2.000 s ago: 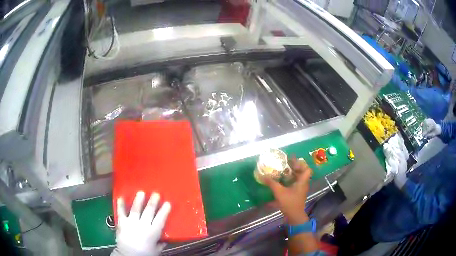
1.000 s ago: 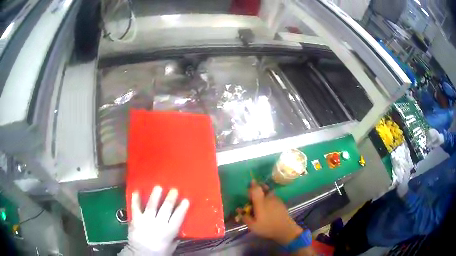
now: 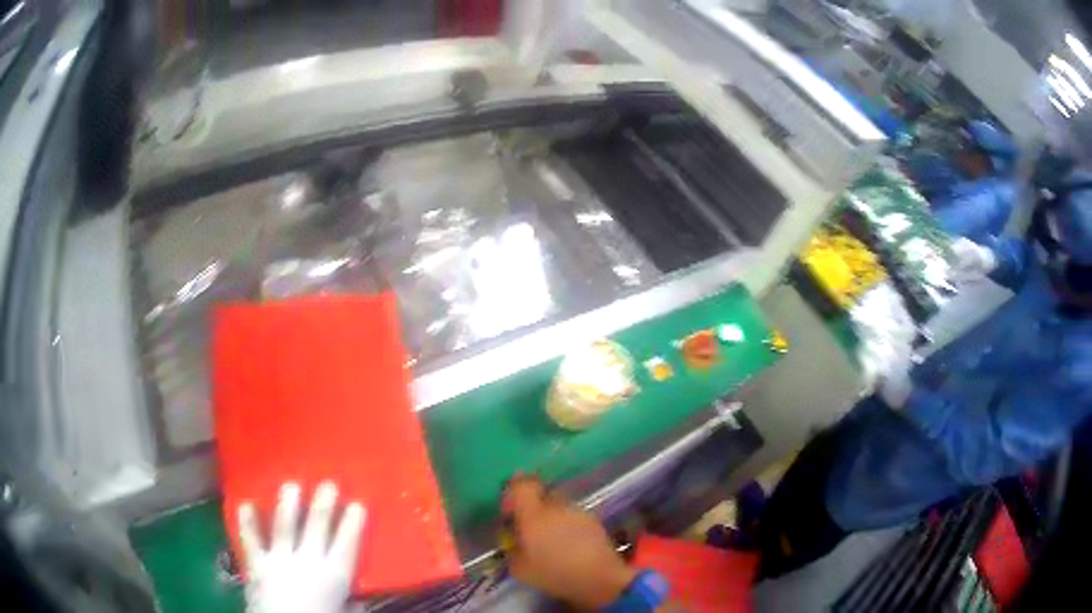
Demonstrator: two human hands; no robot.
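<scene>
A flat bright red sheet [image 3: 317, 407] lies across the machine's front edge and the green ledge [image 3: 479, 461]. My left hand [image 3: 299, 551], in a white glove, rests on its lower part with fingers spread. My right hand [image 3: 557, 545], bare with a blue wristband, is at the ledge's front edge, right of the sheet and not touching it. Its fingers are closed around a small yellow and dark thing that looks like tweezers; blur and the hand hide most of it. A round pale tub [image 3: 590, 383] stands on the ledge beyond my right hand.
Crinkled clear film [image 3: 455, 252] lines the machine bed behind the ledge. Control buttons [image 3: 701, 349] sit right of the tub. At right are yellow parts [image 3: 842, 266], a white cloth [image 3: 880, 323] and a person in blue [image 3: 958, 383]. Another red sheet [image 3: 695, 575] is low beside my right wrist.
My right hand let go of the tub, which now stands farther right on the ledge, and moved to the front edge. My left hand stays on the red sheet. The view has shifted.
</scene>
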